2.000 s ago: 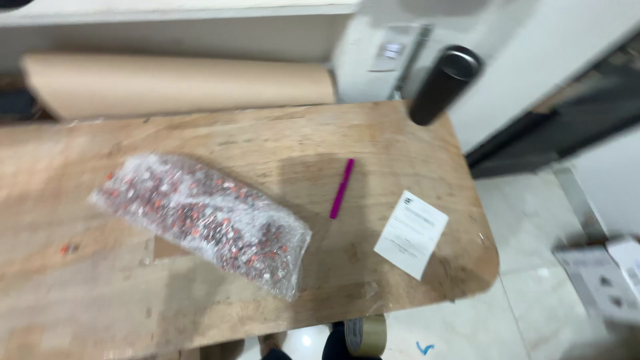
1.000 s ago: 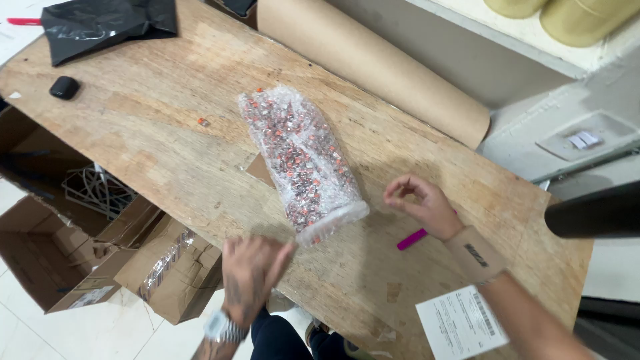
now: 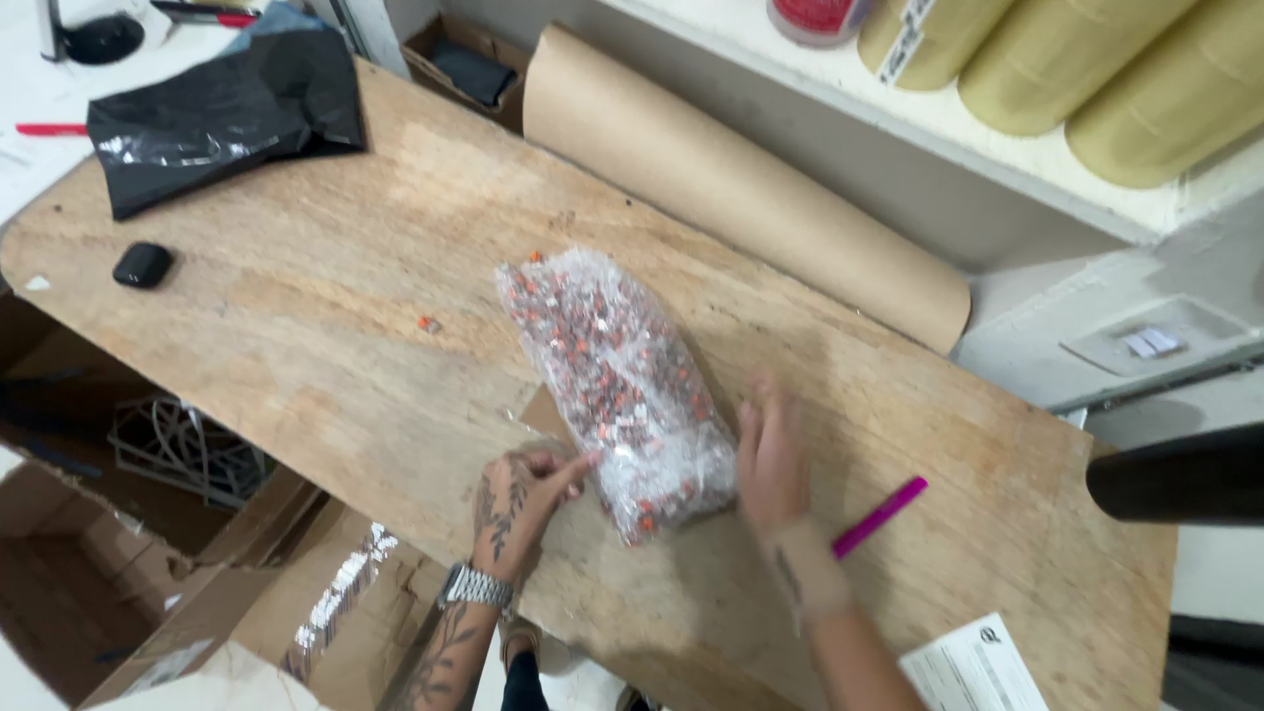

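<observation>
A clear plastic bag (image 3: 622, 385) full of small orange and silvery pieces lies on the wooden table (image 3: 375, 395). My left hand (image 3: 523, 504), with a metal watch at the wrist, is at the bag's lower left edge, its fingers bent; whether it pinches the plastic cannot be told. At the bag's lower right side is my right hand (image 3: 775, 459), blurred, its fingers stretched along the bag. A magenta pen-like stick (image 3: 879, 515) lies right of that hand. Near the front edge is a white printed paper (image 3: 978, 671). Small orange bits (image 3: 428, 323) lie left of the bag.
A brown paper roll (image 3: 741, 188) lies along the back under a shelf (image 3: 948, 128) holding yellowish rolls (image 3: 1165, 89). A black plastic bag (image 3: 237, 109) and a small black case (image 3: 143, 265) are at left. Cardboard boxes (image 3: 197, 602) stand below. A dark cylinder (image 3: 1185, 474) is at right.
Both hands, absent from the oldest frame, have come in; since one second ago they have moved up beside the plastic bag. The view has turned and shifted widely.
</observation>
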